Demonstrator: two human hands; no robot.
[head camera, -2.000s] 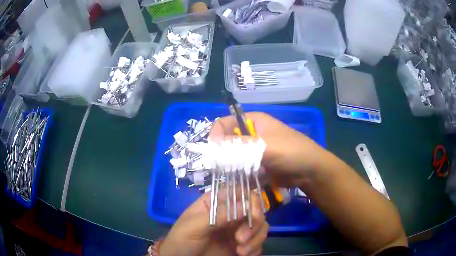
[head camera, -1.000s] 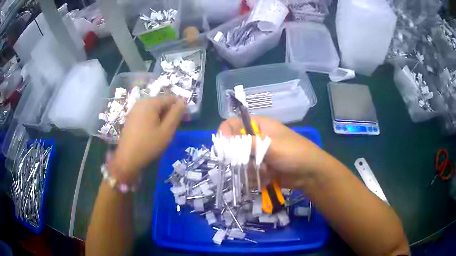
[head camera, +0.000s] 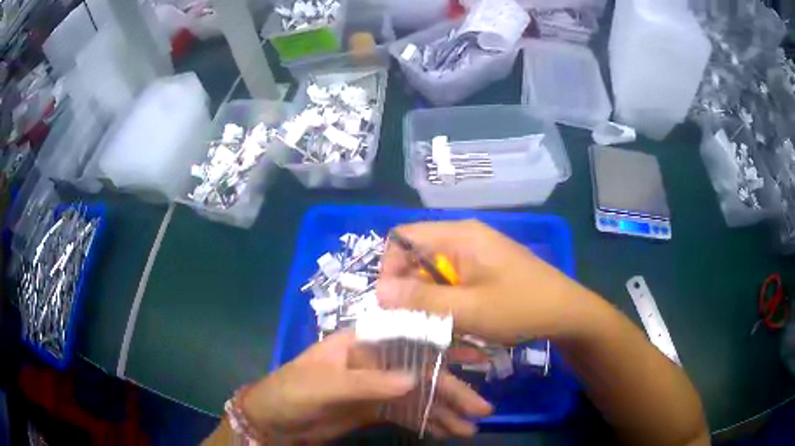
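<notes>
My left hand (head camera: 349, 383), with a beaded bracelet at the wrist, holds a row of several thin metal pins with white tags (head camera: 404, 327) above the front of the blue tray. The tags glare and the rods hang down, blurred. My right hand (head camera: 484, 279) is just above the row, its fingertips close to the tags. It holds an orange-handled tool (head camera: 440, 268) with a dark slim tip pointing up and left; its lower part is hidden. A heap of loose tagged pins (head camera: 340, 279) lies in the blue tray (head camera: 292, 296), partly covered by my hands.
Behind the tray, a clear box (head camera: 523, 187) holds lined-up pins. Tubs of tagged pins (head camera: 336, 131) stand at upper left. A second blue tray (head camera: 61, 279) of bare rods is far left. A scale (head camera: 629, 187), steel ruler (head camera: 651, 318) and red-orange scissors (head camera: 771, 300) are right.
My left hand has come from the tubs at upper left to the pin row and now holds it. The row is lower, and the tool in my right hand is tilted further left.
</notes>
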